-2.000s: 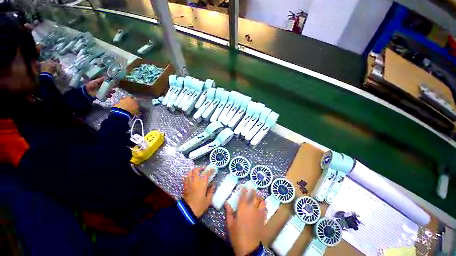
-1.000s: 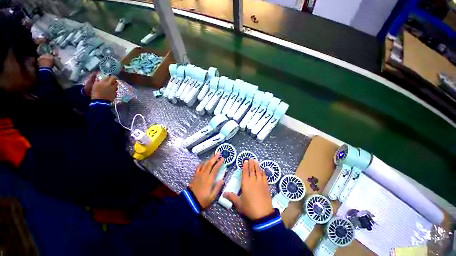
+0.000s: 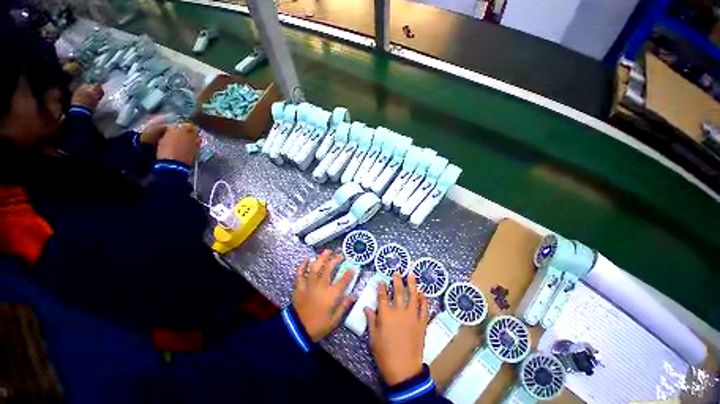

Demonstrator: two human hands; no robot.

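Several pale mint handheld fans lie face up in a slanting row before me, grilles up, such as this fan grille (image 3: 508,339). My left hand (image 3: 320,296) lies over the handle of the leftmost fan (image 3: 360,247), fingers spread. My right hand (image 3: 398,327) lies flat with fingers spread over fan handles in the row, near the third fan grille (image 3: 430,276). The hands hide parts of the handles; whether they grip them is unclear. Two fans (image 3: 344,219) lie side by side beyond, heads away from me. A dark cluster (image 3: 576,357) lies on a white paper sheet (image 3: 612,339).
A row of standing fans (image 3: 367,162) lines the green conveyor belt (image 3: 505,158). A yellow power strip (image 3: 243,225) and a brown parts box (image 3: 237,106) are at left. A co-worker's sleeves and hands work there. Brown cardboard (image 3: 505,256) and a white roll (image 3: 647,304) are at right.
Since two seconds ago, my right hand moved up the row towards the grilles, then slightly back down. The front fans sit closer together at the left. The co-worker's hands shifted.
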